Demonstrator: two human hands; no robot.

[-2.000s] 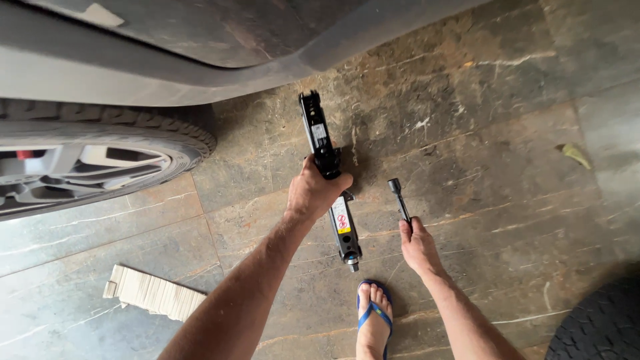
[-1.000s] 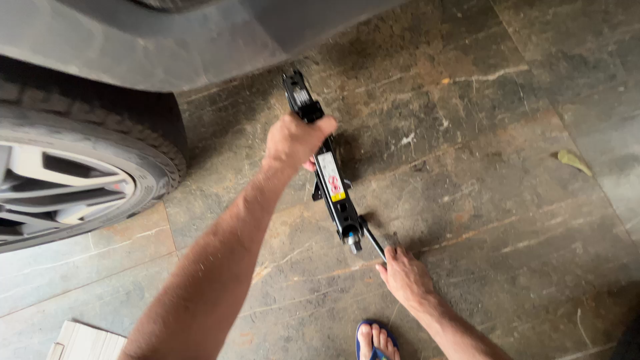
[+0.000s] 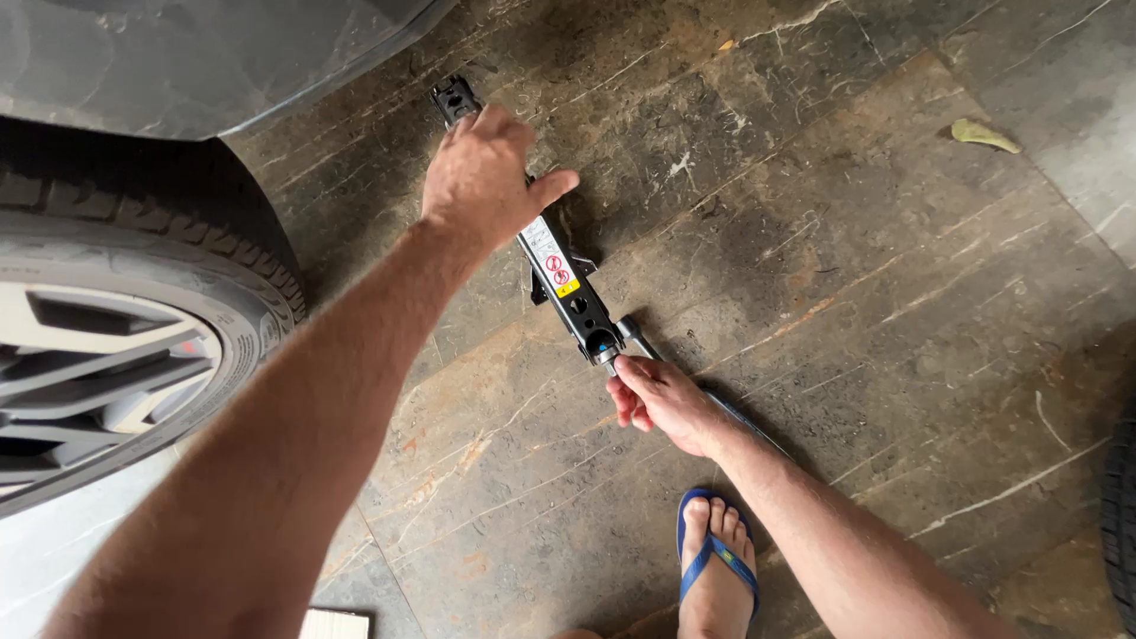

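Observation:
A black scissor jack (image 3: 568, 284), folded low, lies on the tiled floor with a warning label along its arm. My left hand (image 3: 488, 173) rests over its upper part, thumb spread to the side; the palm side is hidden. With thumb and fingers, my right hand (image 3: 661, 399) grips the screw end (image 3: 607, 355) at the jack's near end. A lug wrench (image 3: 741, 413) lies on the floor beside the jack, its socket head close to the jack's end, partly hidden under my right hand and forearm.
A car's lower body (image 3: 195, 62) overhangs the upper left, above a wheel with a tire (image 3: 257, 257). Another tire (image 3: 1120, 506) shows at the right edge. A foot in a blue flip-flop (image 3: 717, 559) stands below the jack. A dry leaf (image 3: 985, 135) lies at upper right.
The lug wrench, earlier in my right hand, now lies on the floor. My right hand has moved to the jack's screw end. The jack, held up in my left hand earlier, is down on the floor.

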